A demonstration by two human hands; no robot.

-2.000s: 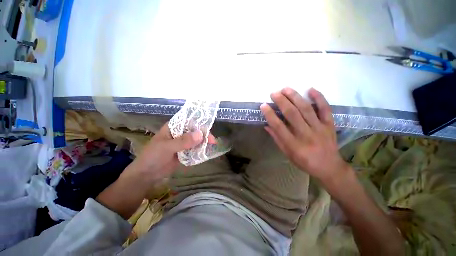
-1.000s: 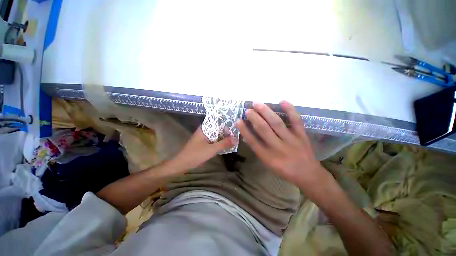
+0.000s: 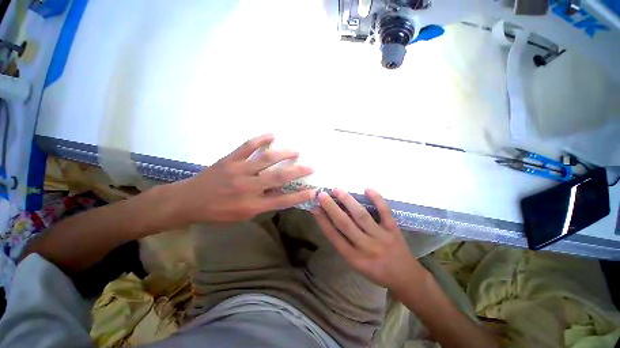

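Note:
My left hand (image 3: 248, 183) lies palm down at the front table edge, fingers spread over the lace trim (image 3: 296, 186). Only a small patch of the white lace shows between my hands; the rest is covered or lost in glare. My right hand (image 3: 364, 238) is at the edge just to the right, its fingertips touching or close to the lace and its thumb hidden. Whether it pinches the lace cannot be seen. Sheer fabric is hard to make out on the bright tabletop (image 3: 204, 102).
The sewing machine head with a dark round knob (image 3: 394, 46) is at the top. Blue-handled snips (image 3: 544, 165) and a black phone (image 3: 566, 207) lie at the right. A ruler strip (image 3: 442, 226) runs along the front edge. Yellowish cloth (image 3: 544, 289) is heaped below right.
My left hand has gone from holding the lace below the edge to lying flat over it on the table. The view has tilted up, showing the machine head. Less lace shows.

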